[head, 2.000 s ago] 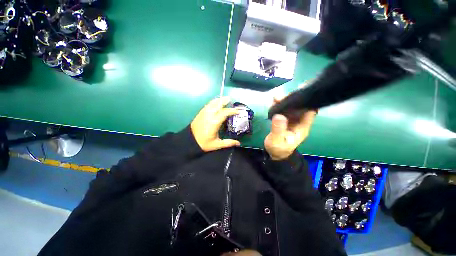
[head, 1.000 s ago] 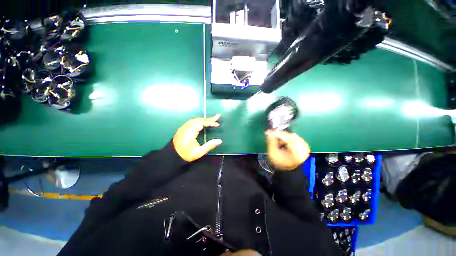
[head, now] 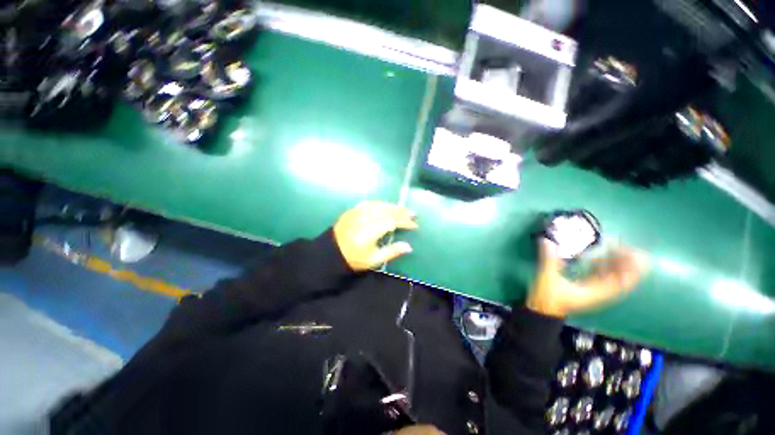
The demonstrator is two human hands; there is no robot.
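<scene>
A round black unit with a bright silver-white centre (head: 572,234) lies on the green mat, right of the feeder. My right hand (head: 586,282) is just below it, blurred, with fingers spread; one fingertip is at the unit's lower left edge and the hand does not close around it. My left hand (head: 372,237) is at the mat's front edge by the pale line, empty, with thumb and fingers apart. The grey-white screw feeder (head: 472,160) stands behind and between my hands. The screwdriver cannot be made out clearly.
Dark units with shiny rings and wires (head: 187,93) are piled at the back left. Dark units with orange-tinted ends (head: 633,127) lie right of the feeder. A blue-edged tray (head: 647,392) of silver parts is below the bench at right.
My right hand has let go of the black screwdriver, carried the unit rightward, and now has its fingers spread beside it. My left hand has come off the unit. The view has turned.
</scene>
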